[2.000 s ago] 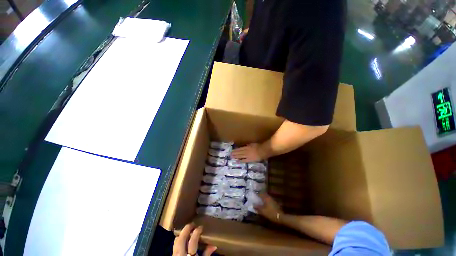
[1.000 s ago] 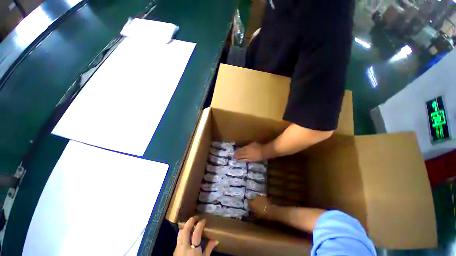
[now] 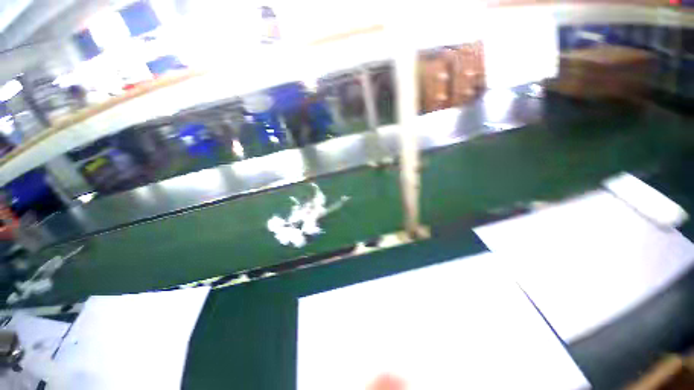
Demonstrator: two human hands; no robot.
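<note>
The view is blurred. A large white work sheet (image 3: 434, 327) lies nearest in front of me on the near edge of the green belt. A small skin-coloured part of a hand (image 3: 386, 382) shows over the sheet at the bottom edge, cut off and blurred; I cannot tell which hand it is or whether it holds anything. No other part of my hands is in view. A tangled white clump of unbagged units (image 3: 300, 219) lies on the belt beyond the sheet, left of the white post.
More white sheets lie at left (image 3: 133, 339) and right (image 3: 593, 251). A thick white slab (image 3: 645, 199) lies on the right one. A second white clump (image 3: 42, 278) is at far left. A white post (image 3: 409, 145) stands mid-belt. Cardboard (image 3: 673, 375) shows at bottom right.
The view has swung left and up from the open carton to the belt. The carton's packed rows, the co-worker and both my hands at the carton have left the view.
</note>
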